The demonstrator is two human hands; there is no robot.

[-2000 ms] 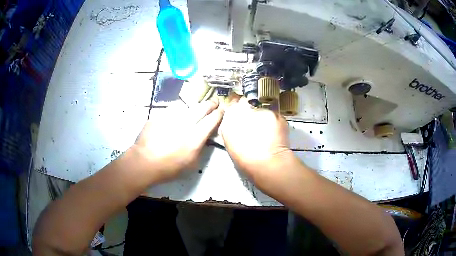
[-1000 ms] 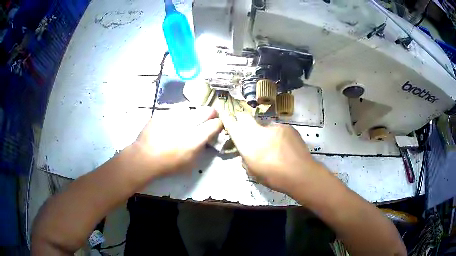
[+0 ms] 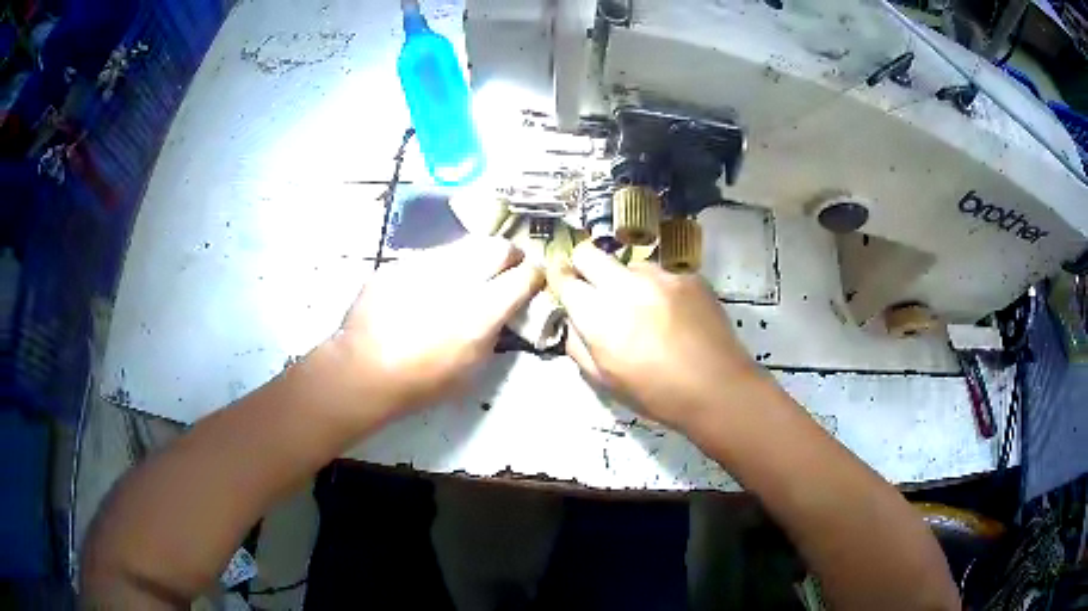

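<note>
A pale khaki fabric piece (image 3: 558, 265) lies bunched at the needle area of the sewing machine (image 3: 764, 131), mostly hidden by the fingers. My left hand (image 3: 436, 304) is at its left side, fingertips pinching the cloth just in front of the presser foot (image 3: 543, 224). My right hand (image 3: 644, 322) pinches it from the right, below the knurled brass knobs (image 3: 637, 215). A curled end of the cloth shows between the hands. Glare hides the detail at the needle.
A bright blue lamp tube (image 3: 439, 107) stands left of the needle. A black bracket (image 3: 680, 143) sits behind the knobs. A small red-and-dark tool (image 3: 980, 396) lies at the table's right end. Blue baskets (image 3: 107, 155) are at the far left. The brown table edge (image 3: 525, 482) faces my lap.
My right hand has shifted, with its fingers now more bent beside the cloth. Less cloth shows between the hands than one second ago. The whole view has shifted slightly.
</note>
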